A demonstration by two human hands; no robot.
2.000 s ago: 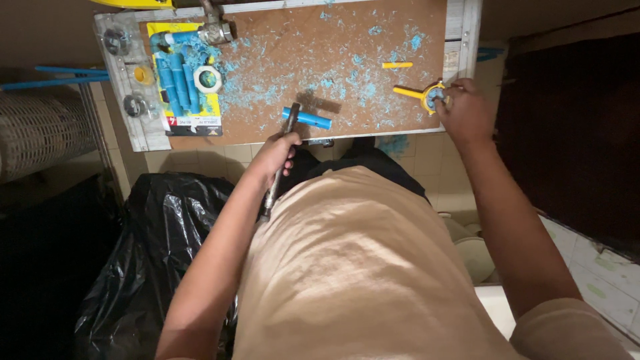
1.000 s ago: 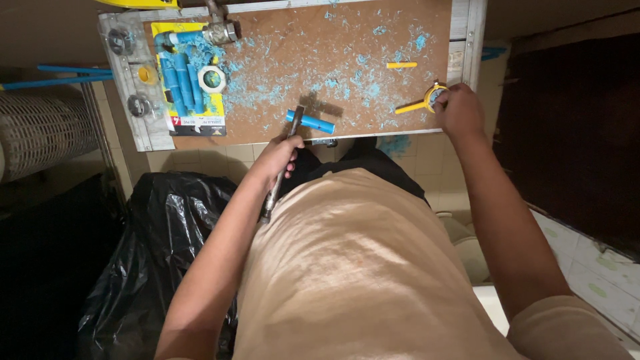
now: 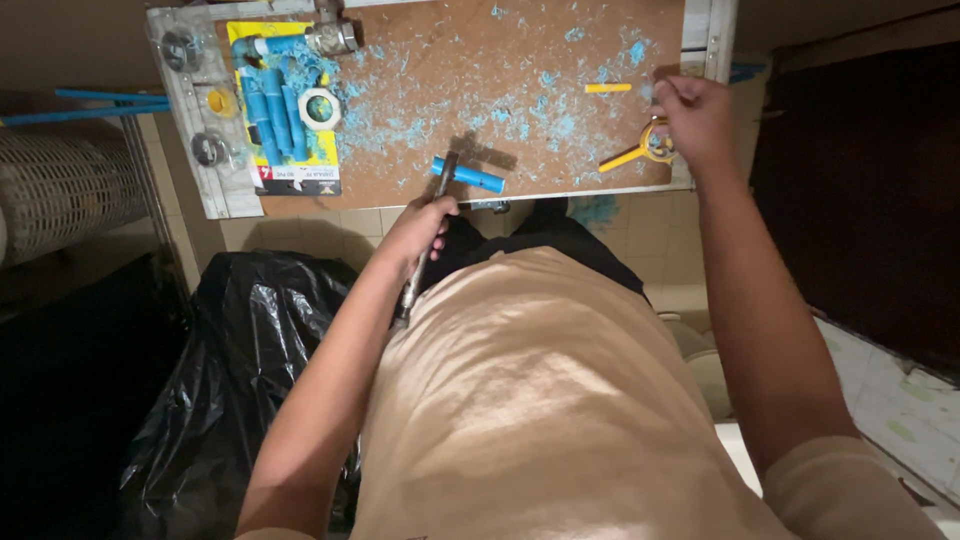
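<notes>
My left hand point(image 3: 429, 229) is closed around a long dark metal tool point(image 3: 412, 283), whose upper end crosses a short blue plastic pipe point(image 3: 478, 177) at the board's near edge. My right hand point(image 3: 694, 112) is over the board's right side, just above a yellow ring-shaped tool with a handle point(image 3: 621, 159); its fingers are bent together, and whether they touch the ring or hold something small cannot be told. A short yellow stick point(image 3: 607, 88) lies to the left of that hand. Blue shavings point(image 3: 499, 116) are scattered over the brown board point(image 3: 420, 161).
Several blue pipe pieces point(image 3: 277, 120), a white hexagonal nut point(image 3: 319, 109) and a metal valve point(image 3: 331, 37) lie on a yellow card point(image 3: 328, 150) at the board's left. A black plastic bag point(image 3: 277, 300) stands at lower left, below a white woven basket point(image 3: 75, 184).
My right hand was at the yellow ring tool's rim in the earlier frames; now its fingers are a little higher, and more of the ring shows. My left hand keeps its hold on the metal tool.
</notes>
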